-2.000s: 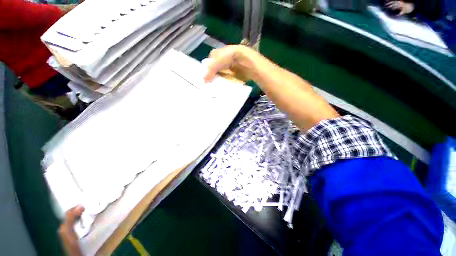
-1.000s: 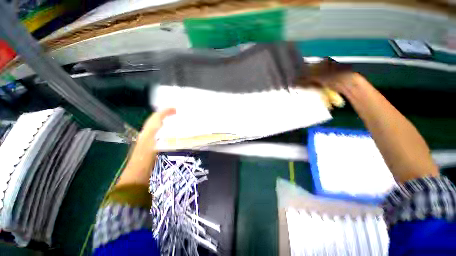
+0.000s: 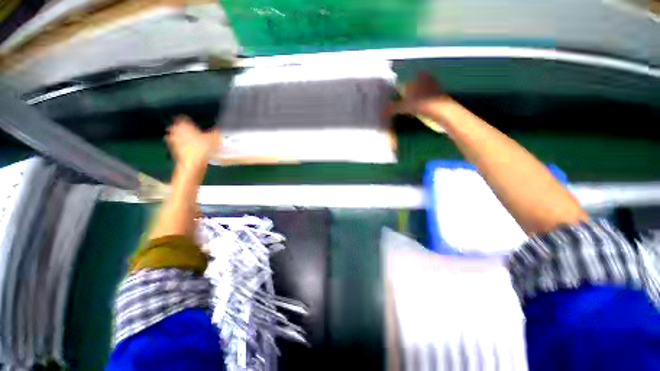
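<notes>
A white layout sheet (image 3: 304, 143) with a grey band of fine lines across it and a thin tan edge lies on the dark green surface beyond the pale strip. My left hand (image 3: 189, 141) is just at its left edge, blurred, with fingers apart; no grip shows. My right hand (image 3: 420, 101) is at its right edge, strongly blurred, with something small and yellowish at the fingers; whether it holds that or the sheet cannot be told.
Nearer me are a loose heap of silver-white rods (image 3: 242, 290) on a black tray (image 3: 304, 253), a blue bin (image 3: 470, 210) with white contents, and another white sheet (image 3: 456, 311) with rows. Stacked filled sheets (image 3: 43, 261) stand at the left. A slanted grey post (image 3: 87, 145) rises beside them.
The sheet, earlier tilted in both hands, now lies flat on the far surface. My left hand has come off its front corner to beside its left edge. The view has shifted.
</notes>
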